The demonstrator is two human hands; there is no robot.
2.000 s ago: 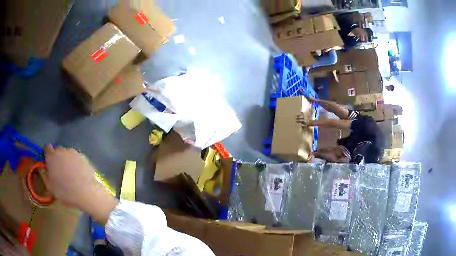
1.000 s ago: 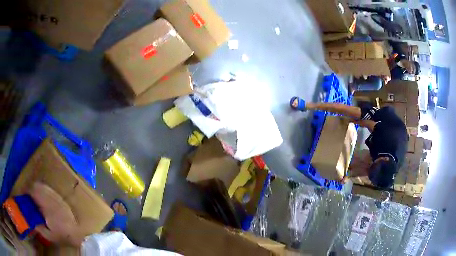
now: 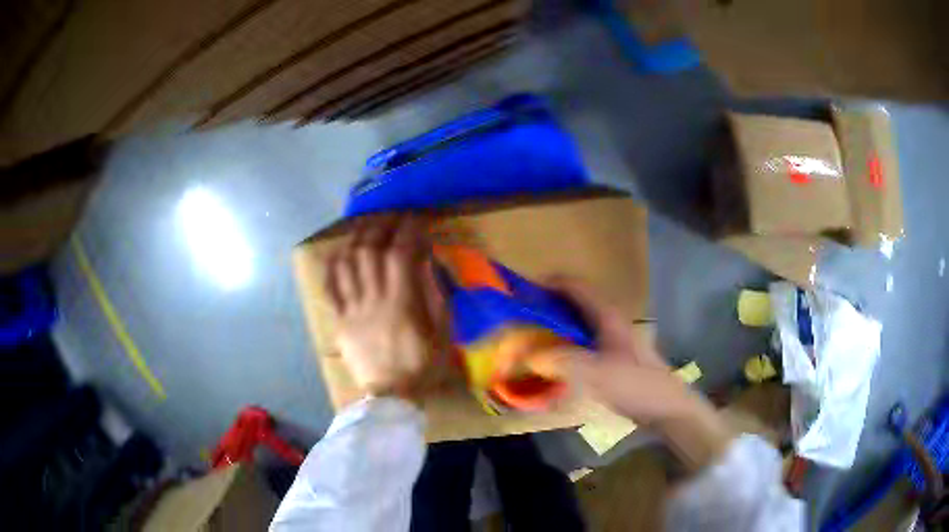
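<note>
A brown carton (image 3: 583,234) lies in front of me on a blue plastic stool (image 3: 489,161), which shows beyond its far edge. My left hand (image 3: 380,307) lies on the carton's left part with the fingers a little apart. My right hand (image 3: 614,364) holds a blue and orange tape gun (image 3: 510,312) with a yellow and orange roll over the middle of the carton. The tape gun and both hands are blurred. I cannot tell if the gun touches the carton.
Stacked brown cardboard (image 3: 343,52) stands at the upper left. Cartons with orange-red labels (image 3: 791,192) lie at the right, above a white plastic bag (image 3: 843,364). Yellow pieces lie on the floor. A red object (image 3: 255,436) is at the lower left.
The view has swung from the room with the co-worker down to the carton. My left hand now shows on the carton, and the tape gun is over its middle.
</note>
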